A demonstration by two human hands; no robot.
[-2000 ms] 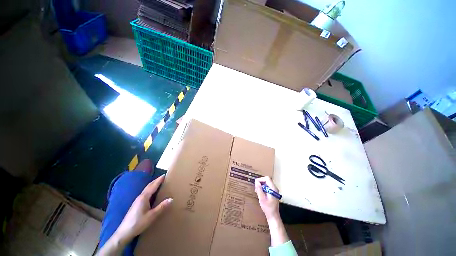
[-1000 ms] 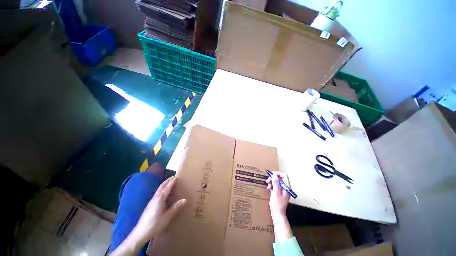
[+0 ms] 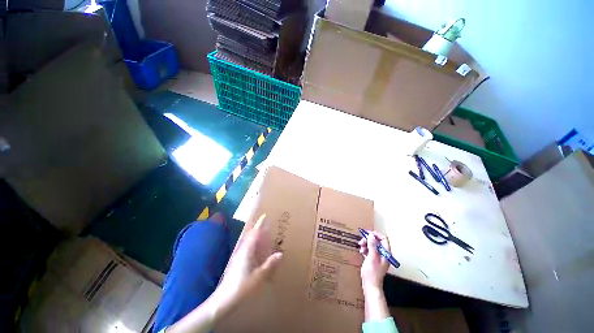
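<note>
A flattened carton (image 3: pixel 296 286) with dark printed bands lies over my lap and against the near edge of the white-topped table (image 3: pixel 345 149). My right hand (image 3: pixel 374 257) holds a dark blue marker pen (image 3: pixel 389 255) at the carton's right edge, beside the printed bands. My left hand (image 3: pixel 251 260) is over the carton's left part, fingers apart and slightly blurred, covering part of the print. Whether it touches the carton cannot be told.
Scissors (image 3: pixel 448 233), several loose pens (image 3: pixel 426 174), a tan tape roll (image 3: pixel 458 173) and a white roll (image 3: pixel 421 138) are on the table. A large open carton (image 3: pixel 384 75) stands behind it. A green crate (image 3: pixel 254 94) holds flat cartons. A blue bin (image 3: pixel 154 65) is on the floor.
My left hand has moved from the carton's left edge inward over its face. My right hand has shifted slightly, still with the pen. The whole view has shifted.
</note>
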